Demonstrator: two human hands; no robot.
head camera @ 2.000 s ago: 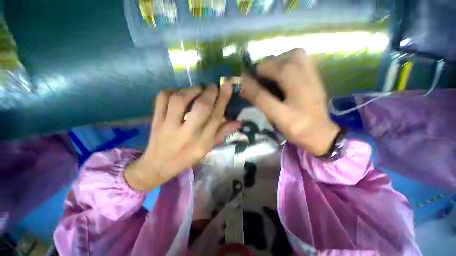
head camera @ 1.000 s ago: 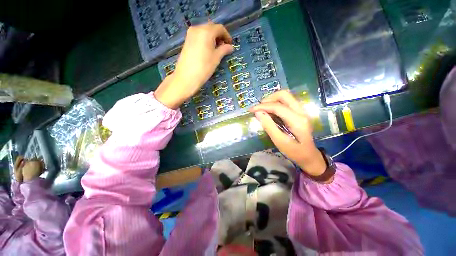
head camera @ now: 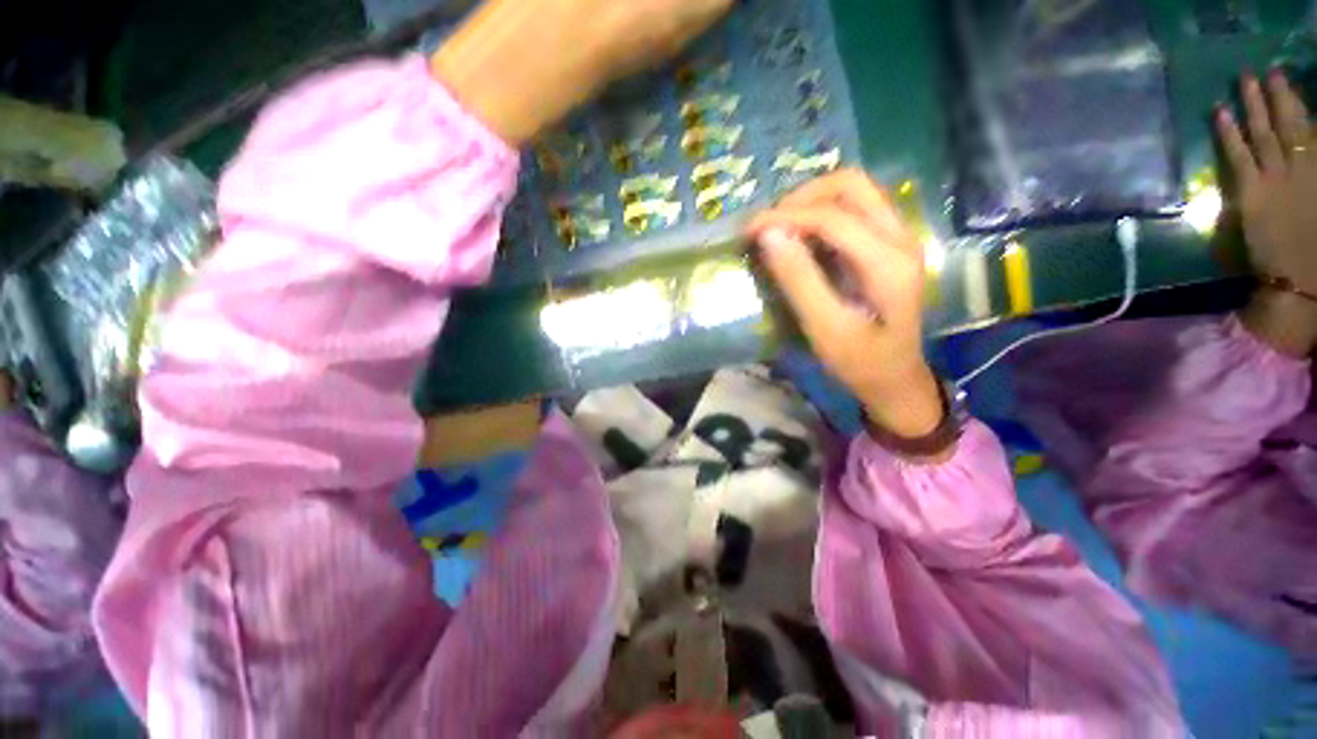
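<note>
The translucent grey-blue blister tray [head camera: 578, 253] lies in front of me, with rows of amber-yellow flexible circuits [head camera: 650, 198] in its pockets. My left hand [head camera: 578, 55] reaches over the tray's upper part; its fingers are cut off by the top edge, so what it holds is hidden. My right hand [head camera: 849, 282] is above the tray's lower right corner, thumb and index finger close together. A dark shape shows between its curled fingers, too blurred to tell whether it is tweezers. A shiny yellow strip [head camera: 653, 309] lies along the bench edge.
A dark glossy pad [head camera: 1062, 123] lies right of the tray, with a white cable [head camera: 1129, 267] curving over the bench edge. Another person's hand [head camera: 1278, 202] rests on the bench at far right. A crumpled clear bag [head camera: 130, 267] lies at left.
My hands have parted from a small piece held near the bench edge. My left hand went up over the tray and now leaves the picture. The view has shifted; another person's hand appears at right.
</note>
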